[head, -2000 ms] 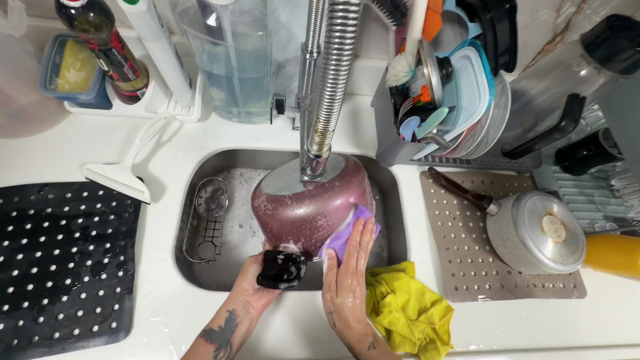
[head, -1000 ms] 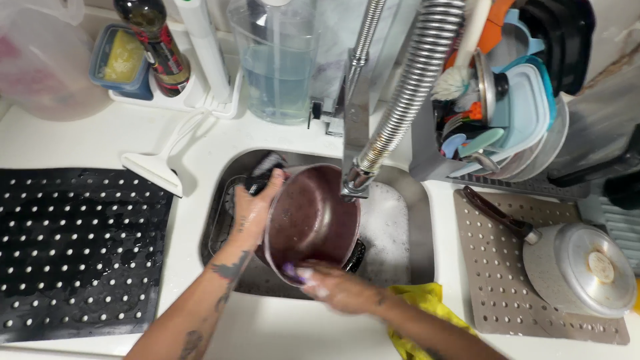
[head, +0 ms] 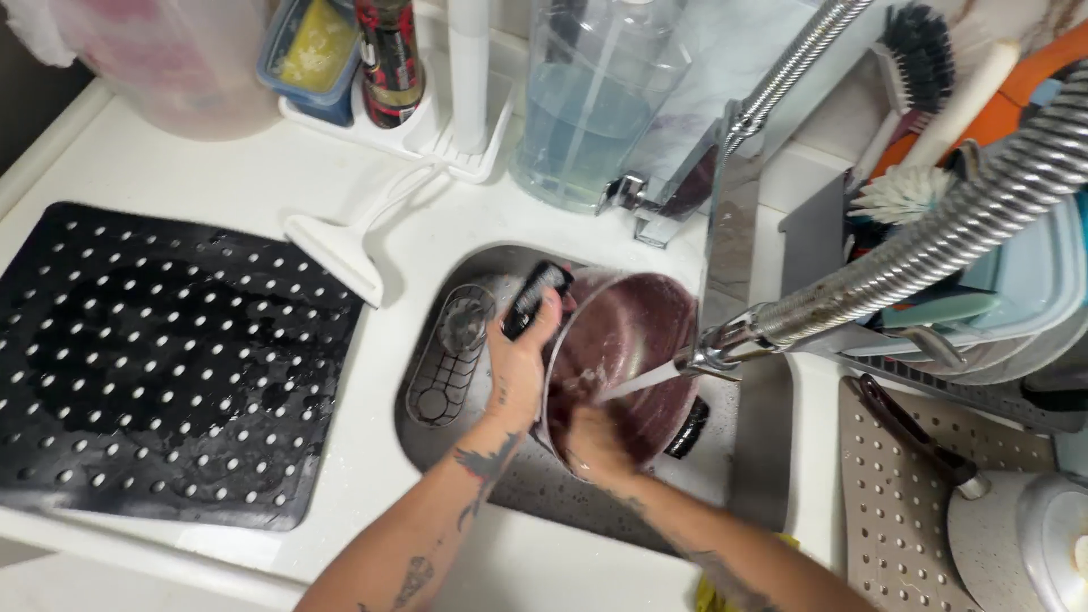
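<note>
A dark red cooking pot (head: 654,340) lies tilted in the stainless steel sink (head: 765,442), its opening turned up toward me. My left hand (head: 523,353) grips one of its black side handles (head: 537,297); the other black handle (head: 688,427) is at the lower right. Inside the pot, blurred by motion, is my right hand (head: 597,442); whether it holds anything is hidden. Water (head: 637,382) runs from the faucet spout (head: 714,353) into the pot beside that hand. A wire rack (head: 446,365) stands in the sink's left part.
Left of the sink lie a black perforated mat (head: 170,365) and a white squeegee (head: 340,246). Behind are a clear dispenser (head: 586,110) and a bottle (head: 389,68). At right are a loaded dish rack (head: 977,374), a lidded saucepan (head: 1011,535) on a beige mat (head: 892,501), and a yellow cloth (head: 714,591).
The pot has turned from bottom up to opening toward me. Water now visibly runs into it. The purple cloth seen earlier at my right hand is out of sight. The view has moved closer and tilted.
</note>
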